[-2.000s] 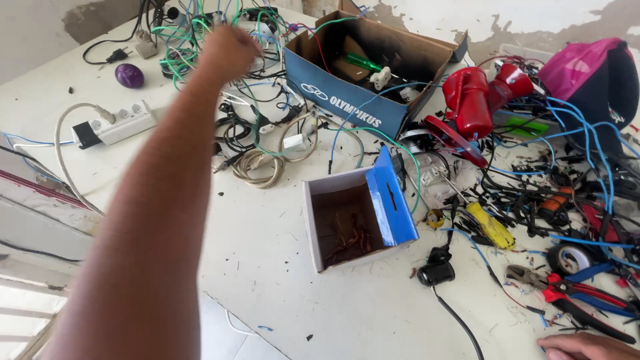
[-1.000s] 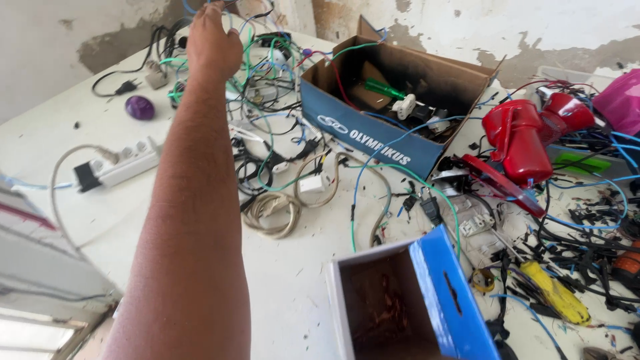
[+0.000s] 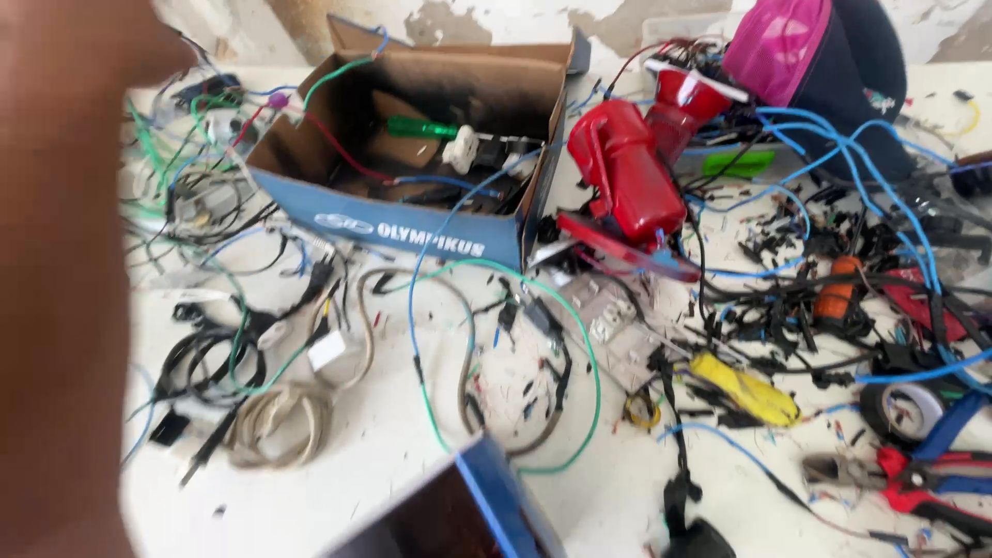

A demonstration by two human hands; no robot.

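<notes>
A blurred forearm fills the left edge, leading up to my left hand (image 3: 151,46), partly visible at the top left; its fingers are out of frame. Beside it lies a tangle of green, blue and black wires (image 3: 209,194). My right hand is out of view. A blue Olympikus cardboard box (image 3: 387,232) holds a green-handled screwdriver (image 3: 422,128) and a white plug-like part (image 3: 463,149). At the bottom, a smaller box with a blue flap (image 3: 504,504) is cut off by the frame. A coiled beige cable (image 3: 279,426) lies left of it.
Red plastic housings (image 3: 628,170), a pink and dark cap (image 3: 821,70) and blue wires are on the right. Nearer are a yellow-handled tool (image 3: 744,387), a tape roll (image 3: 903,411), red and blue pliers (image 3: 907,477) and black scraps. A worn wall stands behind the table.
My right hand, partly visible at the lower right two seconds ago, is out of view. The view has shifted, and my left forearm now covers the left side.
</notes>
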